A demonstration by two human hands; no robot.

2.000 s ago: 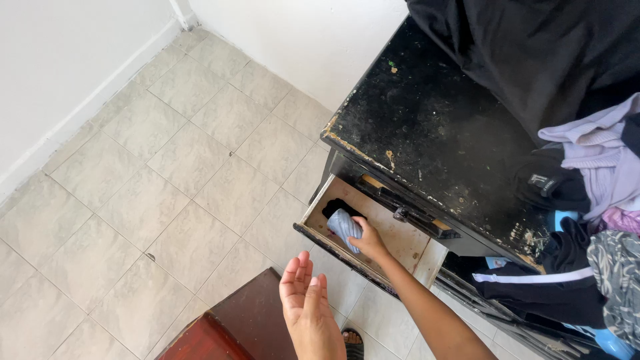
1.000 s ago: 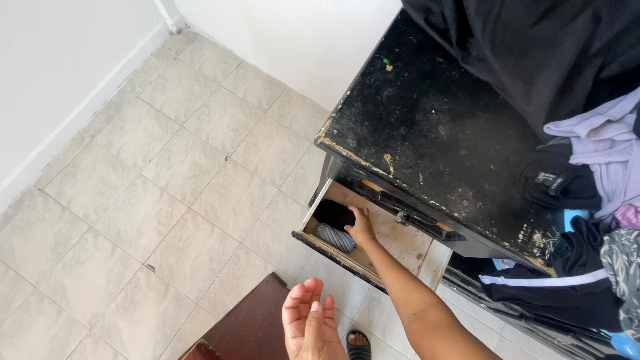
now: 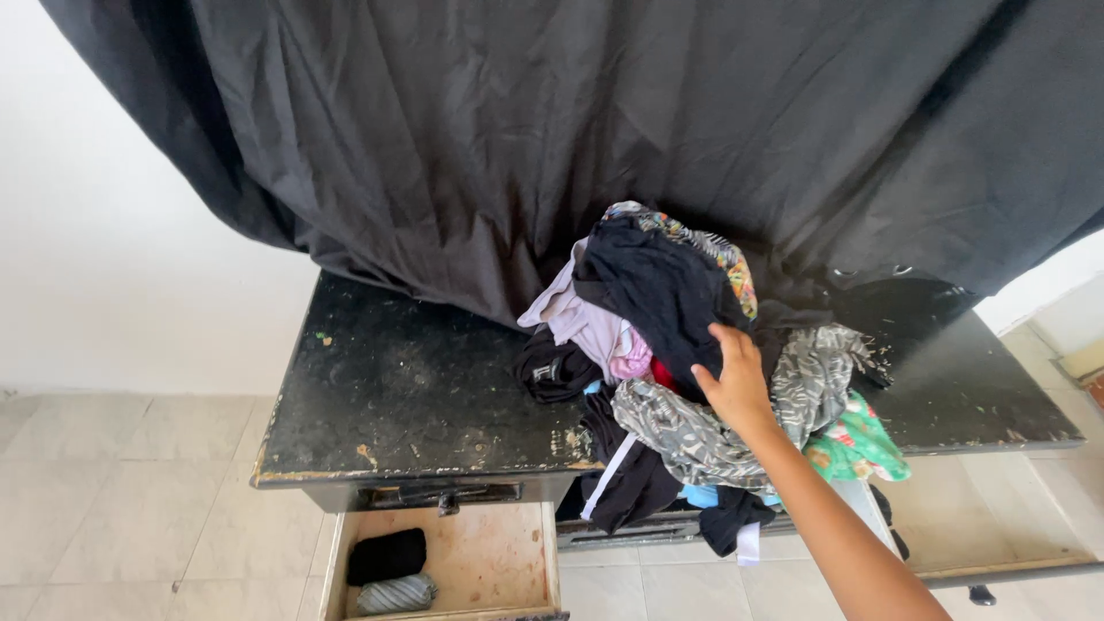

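Observation:
My right hand lies at the pile of clothes on the black dresser, its fingers spread at the edge of a black garment; whether it grips any cloth is not clear. Around it are a lilac garment, a grey patterned cloth, a green printed cloth and a black garment with a white band. A rolled black cloth and a rolled grey striped cloth lie side by side in the open left drawer. My left hand is out of the frame.
The worn black dresser top extends to both sides of the pile. A large black cloth hangs behind it. Another drawer stands open at the right. Pale floor tiles lie at the left.
My right hand has left the rolled cloths in the drawer and is now at the clothes pile. My left hand has gone out of view. The view has swung right.

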